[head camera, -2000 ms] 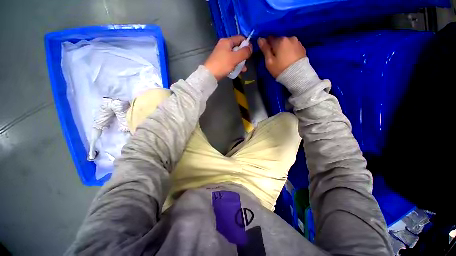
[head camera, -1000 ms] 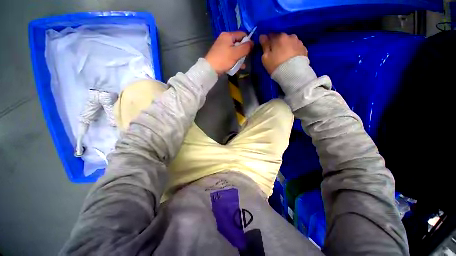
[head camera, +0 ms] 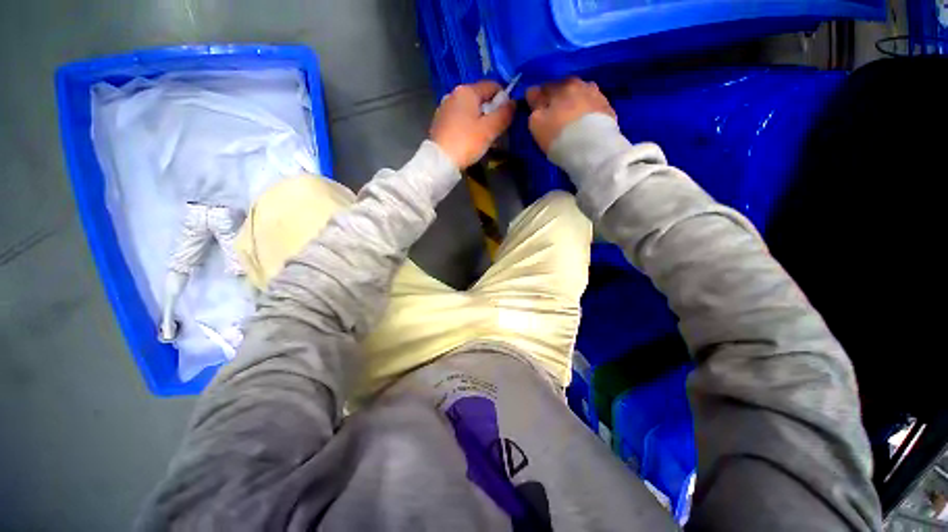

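My left hand (head camera: 470,123) is closed around a small pale pointed tool (head camera: 500,97), whose thin tip points up and to the right. My right hand (head camera: 568,109) is just right of it, with the fingers curled at the edge of a blue crate; I cannot tell whether they hold something small. A lined tray (head camera: 316,116) is on the floor at the left, with a white sheet in it. A white-grey leg casting (head camera: 194,245) lies on the sheet, partly beside my knee.
Blue crates (head camera: 717,135) stand in front of me and to my right, one with its rim (head camera: 665,36) at the top. Yellow-black tape (head camera: 482,208) runs on the grey floor between my knees. A large black shape (head camera: 873,249) fills the right side.
The tool shows less of its pale body in my left hand than before. Both hands stay close together near the crate edge. The view has shifted slightly.
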